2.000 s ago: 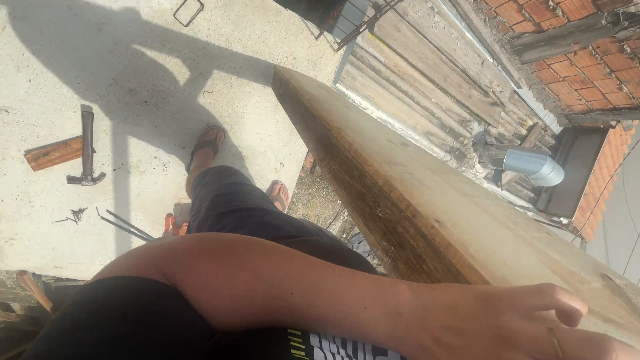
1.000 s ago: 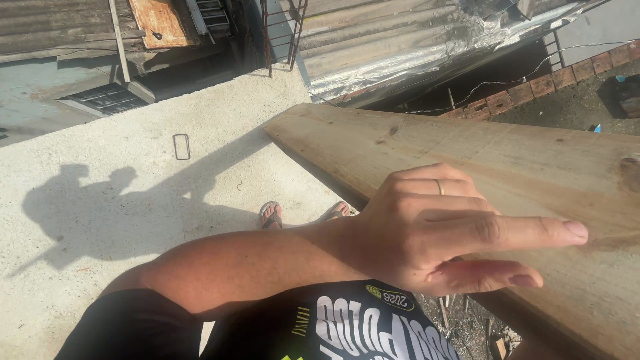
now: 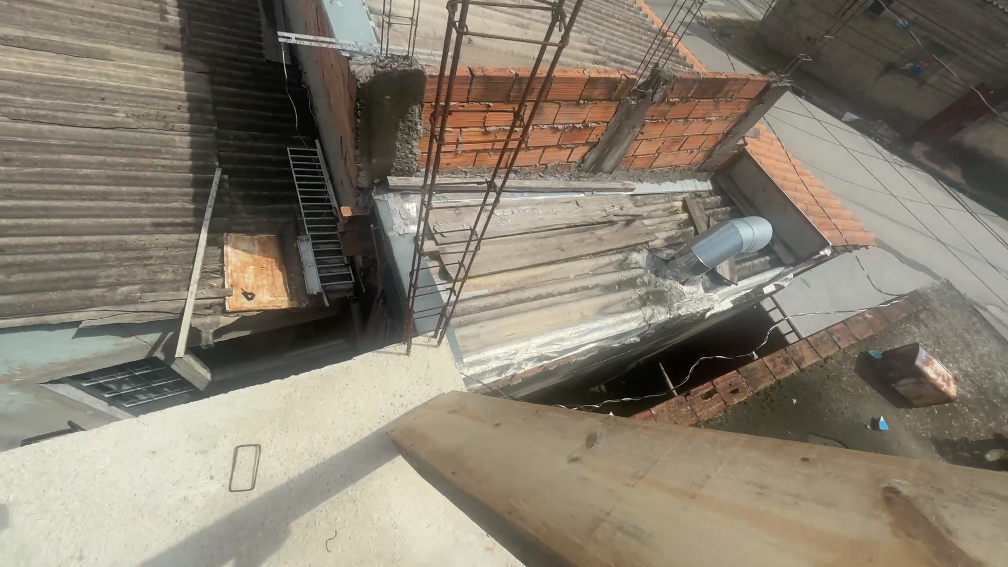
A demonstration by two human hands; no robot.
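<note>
A wide wooden board [image 3: 669,472] runs from the middle of the view to the lower right, its far end over the edge of the concrete slab [image 3: 315,441]. Neither my left hand nor my right hand is in this frame, so what they hold or touch is hidden. On the slab, left of the board's end, lies a bent wire stirrup [image 3: 245,468].
A rebar column cage [image 3: 480,173] rises at the slab's edge. Beyond are corrugated roofs [image 3: 543,291], a metal vent pipe [image 3: 728,242] and a hollow-brick wall [image 3: 551,118]. A dark gap lies past the slab edge. A wire [image 3: 685,378] crosses behind the board.
The view has swung up and outward. The hand and forearm seen over the board a second ago are out of frame, as are the feet.
</note>
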